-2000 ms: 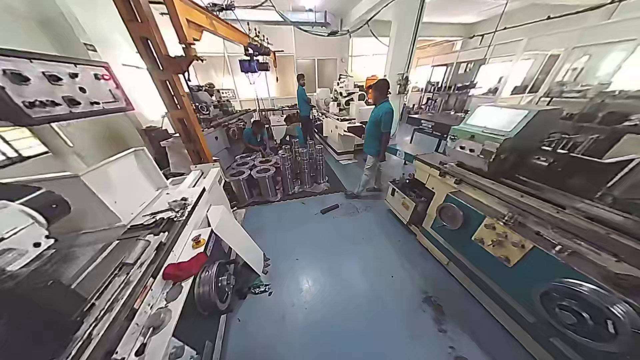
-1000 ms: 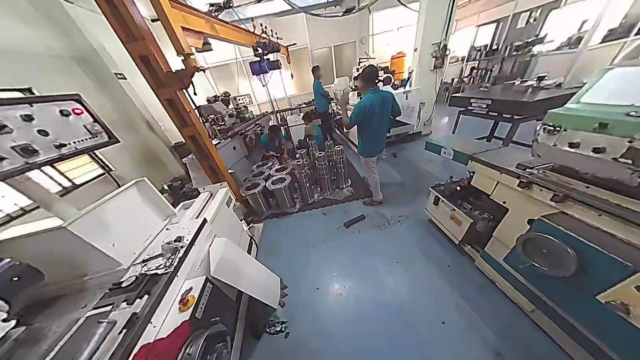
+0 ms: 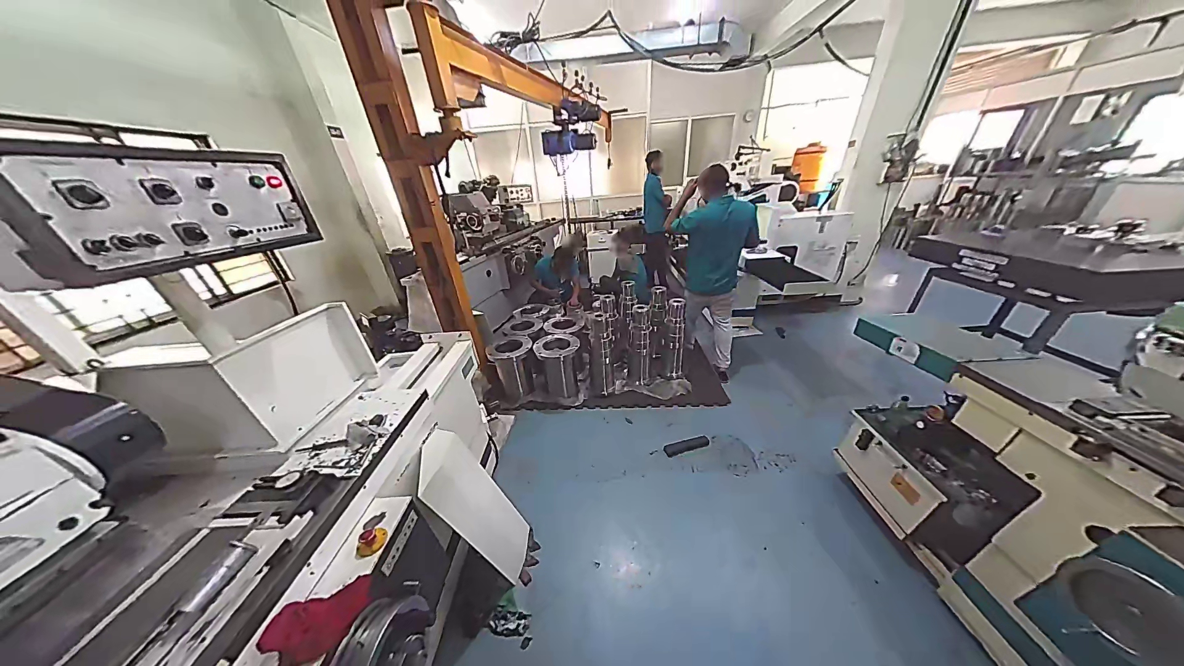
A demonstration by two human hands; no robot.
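Note:
Neither my left hand nor my right hand shows in the head view. Ahead on a dark floor mat point(image 3: 712, 390) stand several hollow metal cylinders point(image 3: 558, 368) and, to their right, several slender stepped metal shafts point(image 3: 640, 347). A person in a teal shirt point(image 3: 714, 242) stands beside the mat with a raised arm. Two people crouch behind the metal parts, and another person point(image 3: 655, 203) stands farther back. A red cloth point(image 3: 313, 622) lies on the machine at the lower left, near a handwheel point(image 3: 387, 634).
A grinding-type machine point(image 3: 319, 499) with a control panel point(image 3: 157, 205) runs along the left. An orange jib crane point(image 3: 407, 166) rises beyond it. A dark cylindrical piece point(image 3: 685, 447) lies on the blue floor. At right are a cream and green machine point(image 3: 1045, 462) and a dark surface table point(image 3: 1045, 259).
The nearer standing person has turned from the pose two seconds ago and now has an arm raised toward the head. The view has moved closer to the metal parts.

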